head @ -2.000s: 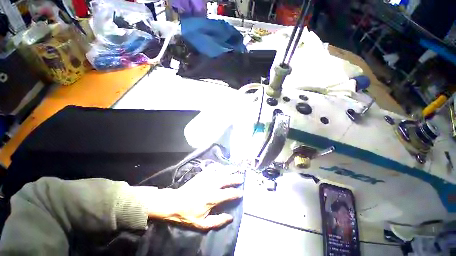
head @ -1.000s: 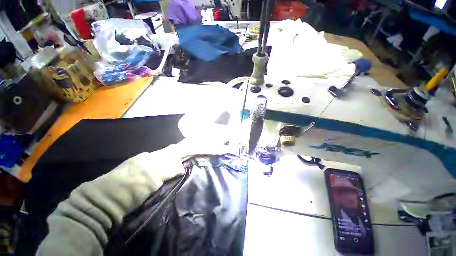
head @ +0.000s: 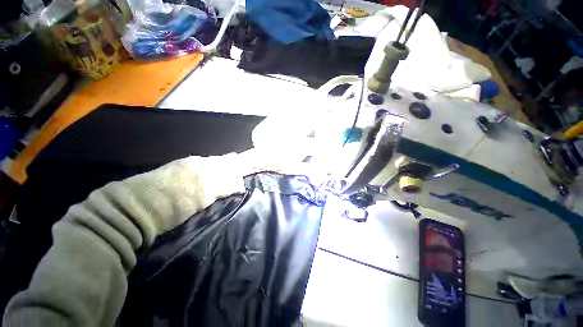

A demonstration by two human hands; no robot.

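Observation:
The shiny black lining (head: 256, 255) drapes from the needle area towards the wearer, wrinkled and reflecting light. The matte black shell fabric (head: 153, 137) lies flat to the left and behind my sleeve. The seam edge (head: 287, 181) runs to the presser foot (head: 329, 186) of the white sewing machine (head: 460, 172). My left forearm, in a light knitted sleeve, reaches over the cloth from the lower left. My left hand (head: 262, 163) is washed out by the lamp glare beside the needle; its fingers and grip cannot be made out. My right hand is not in view.
A smartphone (head: 442, 271) with a lit screen lies on the machine bed, with black looped handles (head: 407, 205) behind it. An orange board (head: 128, 83) is at the left. Blue cloth (head: 291, 19), dark cloth and white cloth (head: 415, 54) lie behind the machine.
My left hand was spread on the cloth before the needle; it has moved back into the glare. The shiny lining now shows broadly in front of my sleeve. The camera view has shifted.

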